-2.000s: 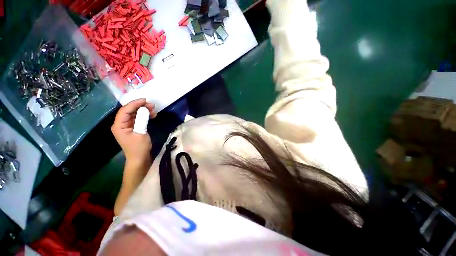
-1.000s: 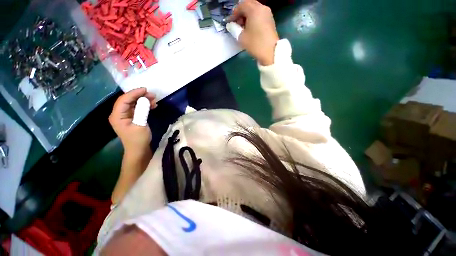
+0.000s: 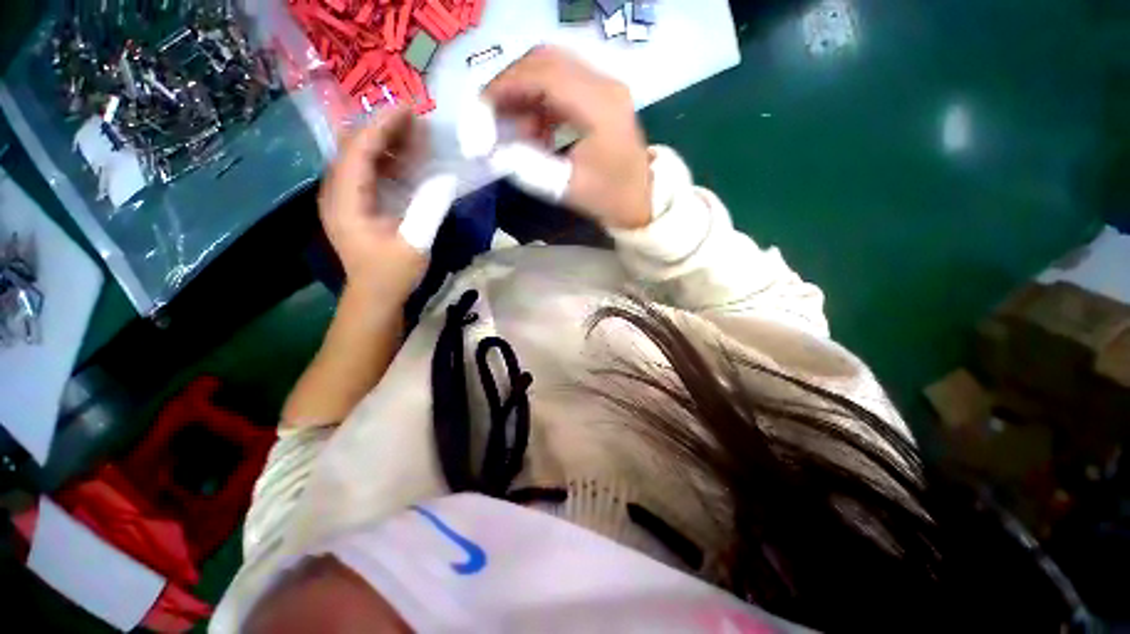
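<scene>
My left hand (image 3: 374, 204) and my right hand (image 3: 564, 136) are close together in front of the white board (image 3: 669, 62), fingers bent inward and blurred. White wraps cover the left thumb and two digits of the right hand. Any small part between the fingertips is hidden or too blurred to tell. The heap of red tabs (image 3: 378, 37) lies on the board beyond my hands. A few dark tabs (image 3: 638, 13) lie at the top edge of the view. The silver metal clips (image 3: 174, 93) lie on clear plastic (image 3: 205, 235) to the left.
A single small part (image 3: 485, 56) lies on the board right of the red heap. A second white sheet (image 3: 50, 347) with silver pieces is far left. Red items (image 3: 136, 533) and a red stool-like shape (image 3: 211, 446) are lower left. Cardboard boxes (image 3: 1053, 328) stand at the right.
My right hand reached the dark pile from outside the work area, then came back left beside my left hand. My left hand rose slightly. The view has shifted.
</scene>
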